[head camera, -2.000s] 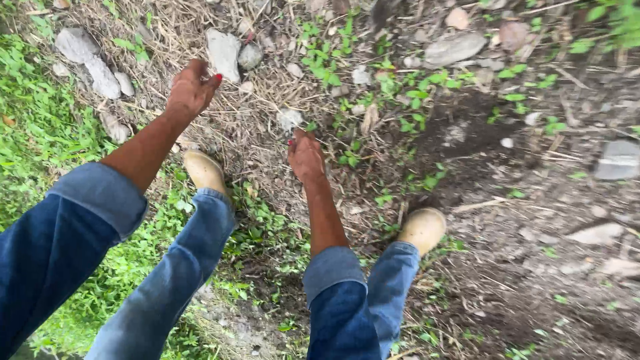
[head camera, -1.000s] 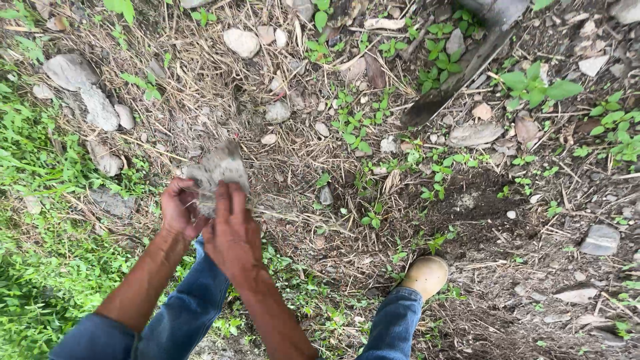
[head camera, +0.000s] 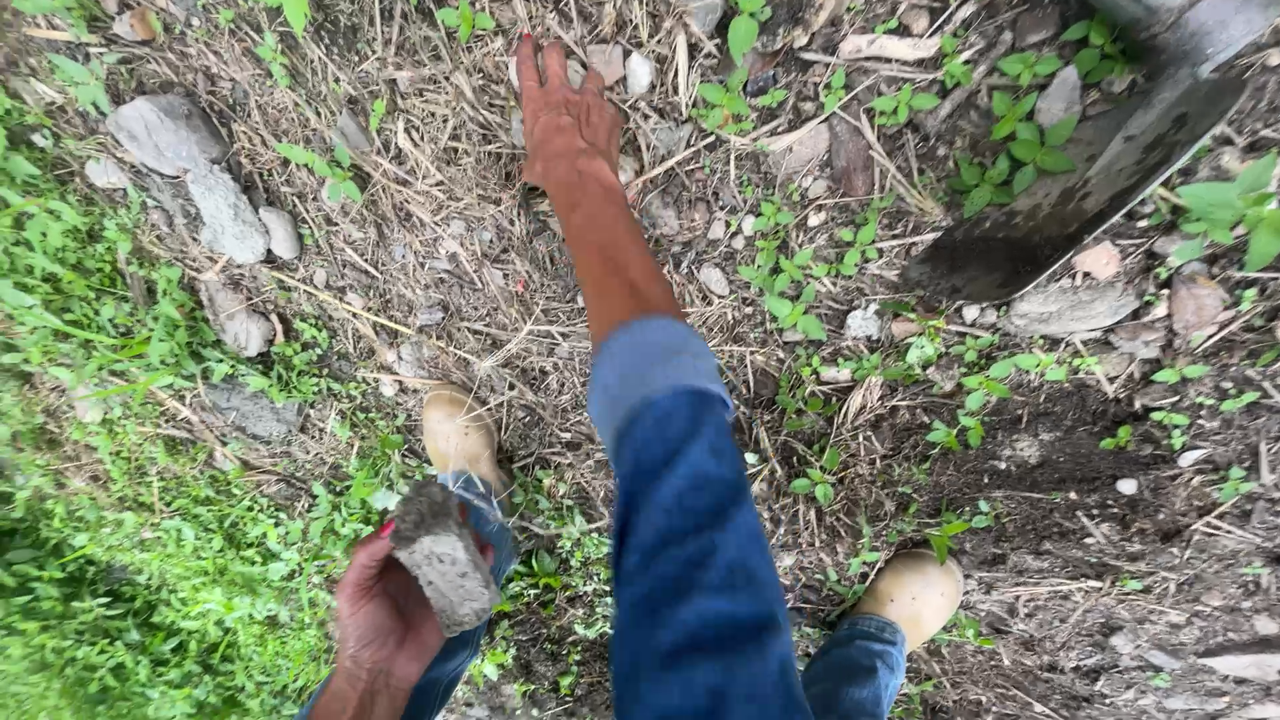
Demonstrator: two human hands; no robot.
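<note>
My left hand (head camera: 395,610) is at the lower left, palm up, and holds a grey stone (head camera: 445,570) with a dark, soil-stained end. Stretched out toward the top of the view, my right hand (head camera: 572,115) lies palm down over the ground, its fingers over small stones. A whitish stone (head camera: 640,73) is just right of its fingers, beside a pinkish one (head camera: 606,62). Whether the right hand grips anything is hidden beneath it.
Larger grey stones (head camera: 168,134) lie at the upper left beside green weeds (head camera: 80,530). A flat dark metal blade (head camera: 1070,200) slants in at the upper right. My tan boots (head camera: 915,595) stand on soil and straw.
Both hands were together on the grey stone a second ago. Now the left alone holds it, lower down, and the right has moved away toward the top of the view.
</note>
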